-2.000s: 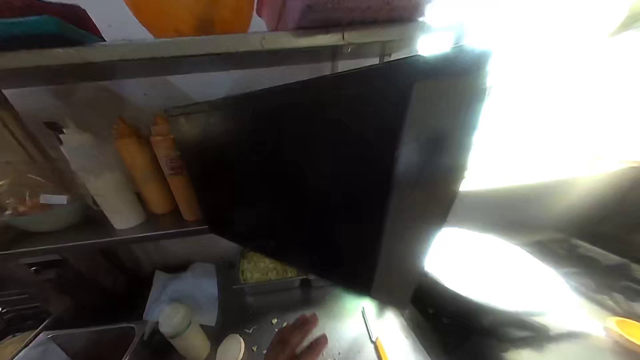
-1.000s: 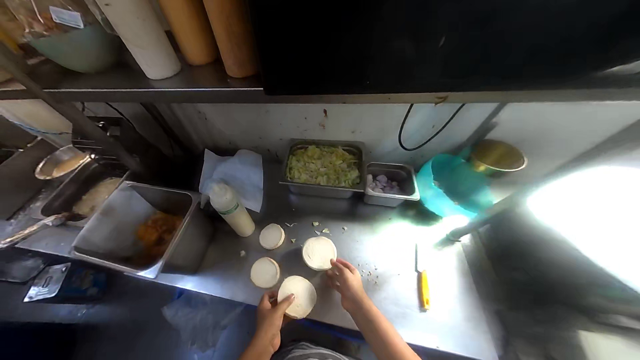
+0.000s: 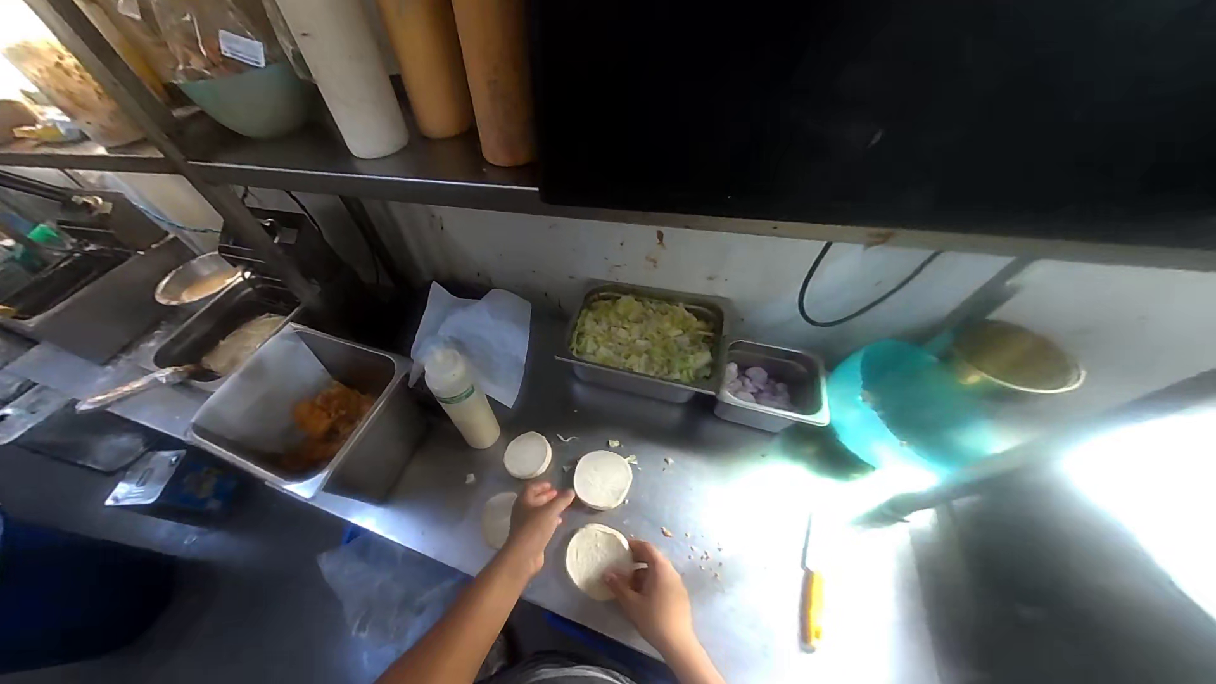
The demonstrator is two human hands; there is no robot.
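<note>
Several pale round bread pieces lie on the steel counter. My right hand (image 3: pixel 654 591) has its fingers on the right edge of the nearest round (image 3: pixel 597 560). My left hand (image 3: pixel 539 521) reaches between the rounds, its fingertips beside the lower left edge of another round (image 3: pixel 602 480); whether it grips anything is unclear. It partly covers the leftmost round (image 3: pixel 497 520). A smaller round (image 3: pixel 527 455) lies just above that one. Behind them stands a white squeeze bottle (image 3: pixel 462 399) of pale sauce.
A steel pan of shredded lettuce (image 3: pixel 644 339) and a smaller pan of chopped onion (image 3: pixel 757 387) stand along the wall. To the left is a deep pan (image 3: pixel 385 418) with orange food. A yellow-handled knife (image 3: pixel 811 608) and a teal bowl (image 3: pixel 888 408) are at the right.
The view has swung down from the shelf to the counter. Since one second ago, my right hand has moved from the upper round to the nearest one, and my left hand has left that nearest round.
</note>
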